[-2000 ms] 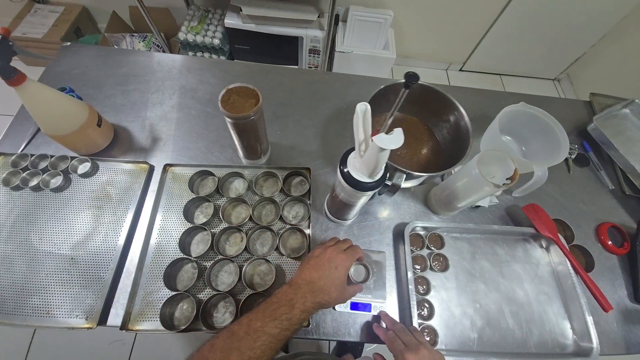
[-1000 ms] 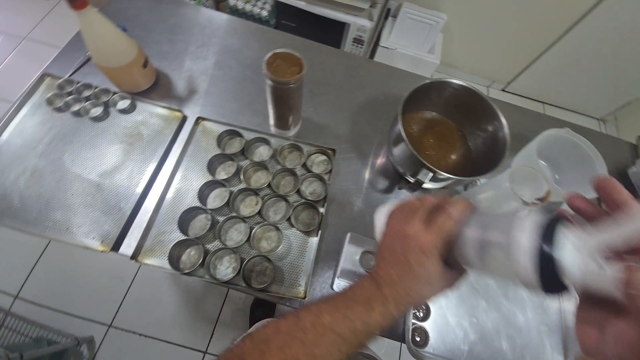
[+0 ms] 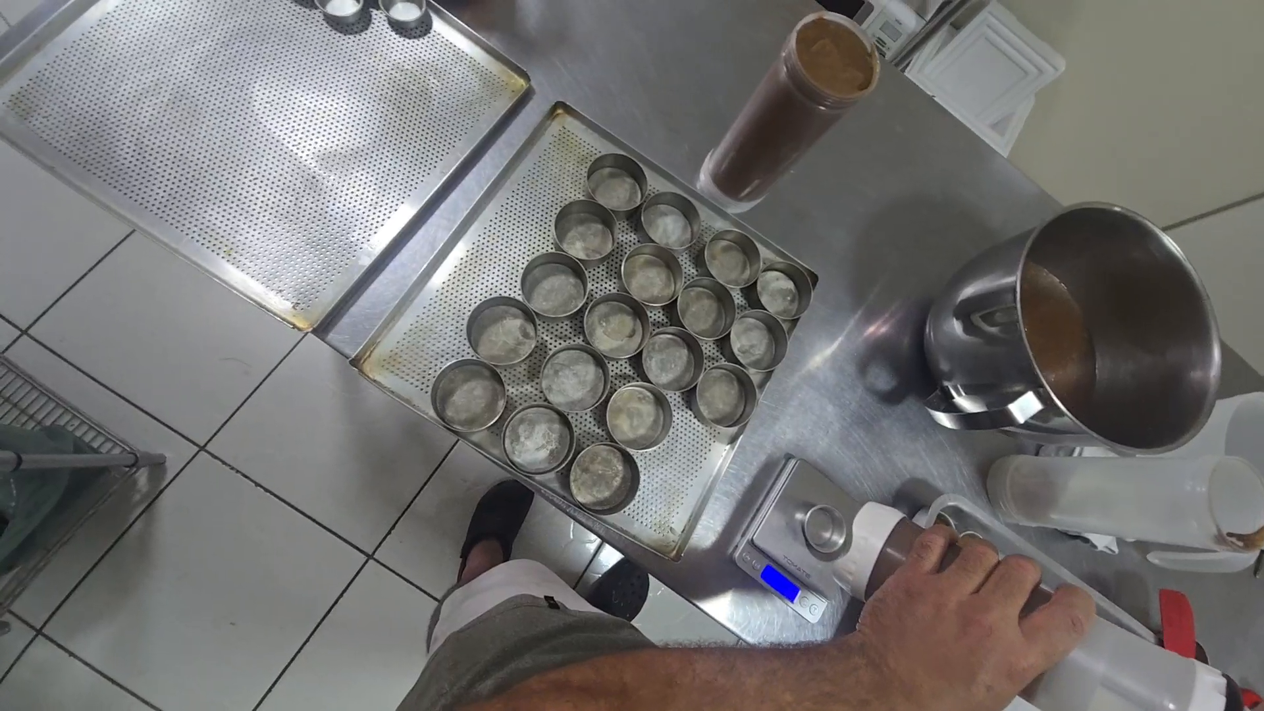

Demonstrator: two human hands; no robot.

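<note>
My left hand is wrapped around a clear cylindrical dispenser with brown filling, which lies slanted toward the lower right. The dispenser's white end is beside a small round metal mould on a digital kitchen scale with a lit blue display. Behind my hand, a metal tray is partly hidden. My right hand is out of view. Left of the scale, many round metal moulds stand in rows on a perforated tray.
A steel bowl with brown liquid stands at right, beside a translucent container. A tall container of brown mixture stands behind the moulds. Another perforated tray is at upper left. A red utensil is at lower right; a wire rack is at left.
The dispenser stood upright by the bowl two seconds ago; my left hand now holds it tilted near the scale. My right hand has left the view. The view has turned and shifted.
</note>
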